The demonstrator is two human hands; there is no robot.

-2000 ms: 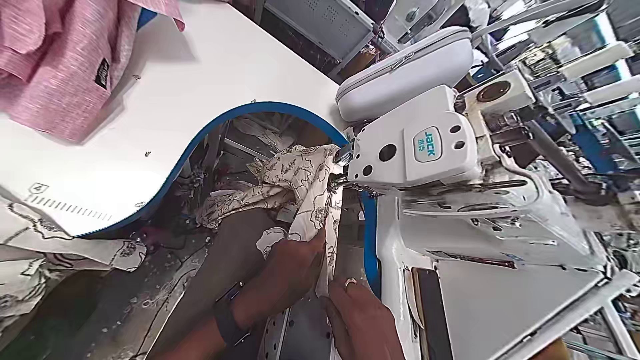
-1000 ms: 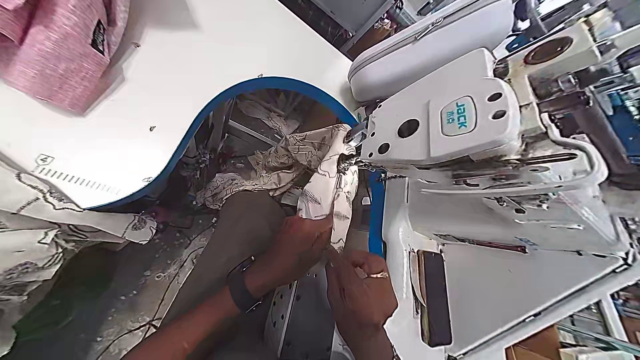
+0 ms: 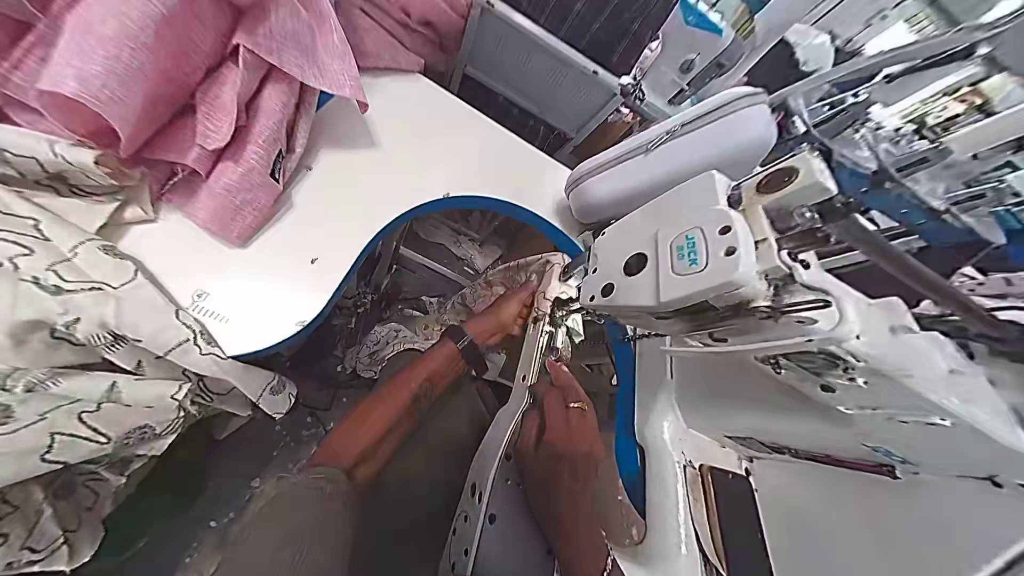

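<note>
A white Jack sewing machine (image 3: 680, 248) has its needle area above a narrow metal arm bed (image 3: 490, 472). Patterned cream fabric (image 3: 400, 332) hangs from the needle area down through the table cutout. My left hand (image 3: 506, 314), with a dark wristband, grips this fabric just left of the needle area. Below the needle area, my right hand (image 3: 564, 436), wearing a ring, lies at the side of the arm bed with its fingertips near the presser foot (image 3: 560, 328). Whether anything is between its fingers cannot be told.
Pink garments (image 3: 240, 136) lie on the white table (image 3: 312, 256) at the upper left. More patterned fabric (image 3: 80, 344) hangs over its left side. The blue edge (image 3: 352, 272) curves round the cutout. Behind the machine head rests a pale zipped case (image 3: 672, 152).
My left hand has moved up towards the needle area. The fabric strip that both hands held along the arm bed no longer shows there. The view has shifted.
</note>
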